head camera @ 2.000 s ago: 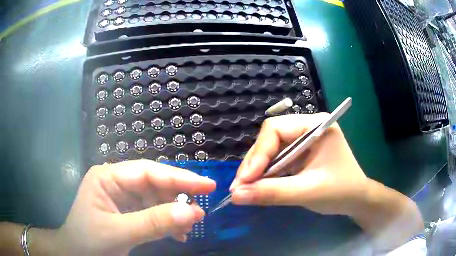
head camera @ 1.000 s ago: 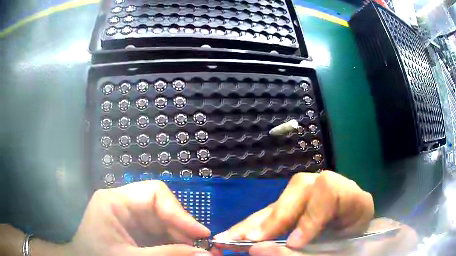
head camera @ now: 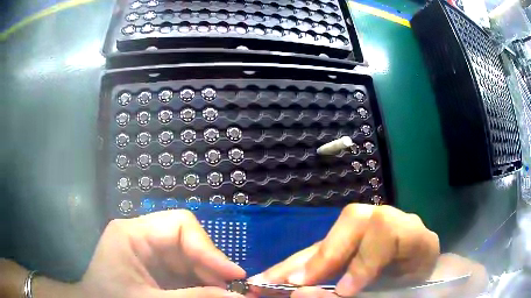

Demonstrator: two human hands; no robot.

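My left hand (head camera: 157, 256) is at the bottom left, pinching a round component (head camera: 237, 286) between thumb and finger. My right hand (head camera: 367, 256) is at the bottom right, holding silver tweezers (head camera: 431, 282) nearly level, their tips at the component's right side. What the tips hold is too small to tell. The blue sheet (head camera: 291, 224) lies over the near part of the black working tray (head camera: 244, 73), with rows of tiny pale dots (head camera: 233, 238) between the hands. Round components (head camera: 166, 137) fill pockets on the tray's left, with some at the right edge.
A cream-white stubby piece (head camera: 336, 145) lies on the working tray's right part. A second black tray (head camera: 233, 51) sits directly behind. A tall stack of black trays (head camera: 460, 105) stands at right. The green mat (head camera: 52, 134) has yellow tape lines (head camera: 64, 16).
Since the first frame both hands have moved down the picture, and the tweezers have tilted level and reached the component. In the last second the hands have hardly moved.
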